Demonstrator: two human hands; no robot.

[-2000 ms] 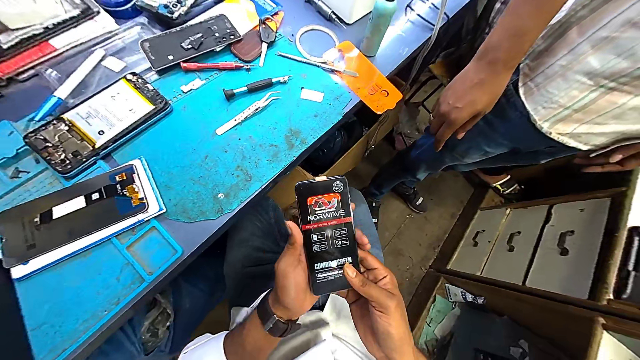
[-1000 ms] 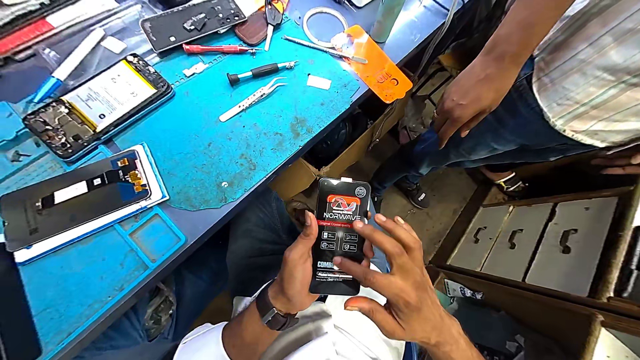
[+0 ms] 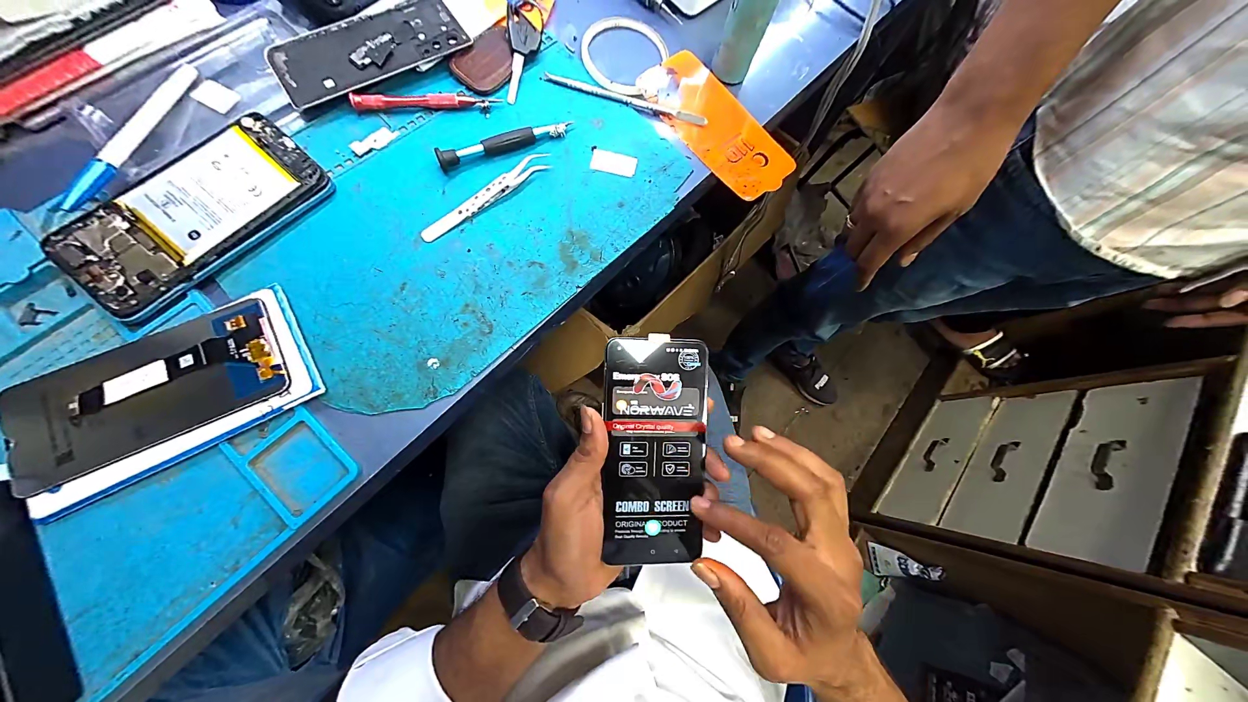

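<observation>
My left hand [image 3: 575,517] holds a smartphone [image 3: 654,458] upright over my lap, its thumb along the left edge and fingertips showing at the right edge. The phone wears a printed screen film, and lit screen content shows through it. My right hand [image 3: 795,546] is at the phone's lower right, fingers spread, the index fingertip at or just beside the edge; contact cannot be told. Left of the phone, on the blue repair mat [image 3: 468,283], lie metal tweezers [image 3: 485,198] and a black-handled screwdriver [image 3: 502,146].
An opened phone with its battery [image 3: 214,200] and a detached display assembly [image 3: 146,390] lie at the left. An orange plastic piece [image 3: 731,132] overhangs the desk edge. A person in jeans [image 3: 975,244] stands at the right, above drawers [image 3: 1004,468].
Printed film was visible on the phone before; now lit screen content shows through it too. My right hand has moved from over the phone's face to its lower right side.
</observation>
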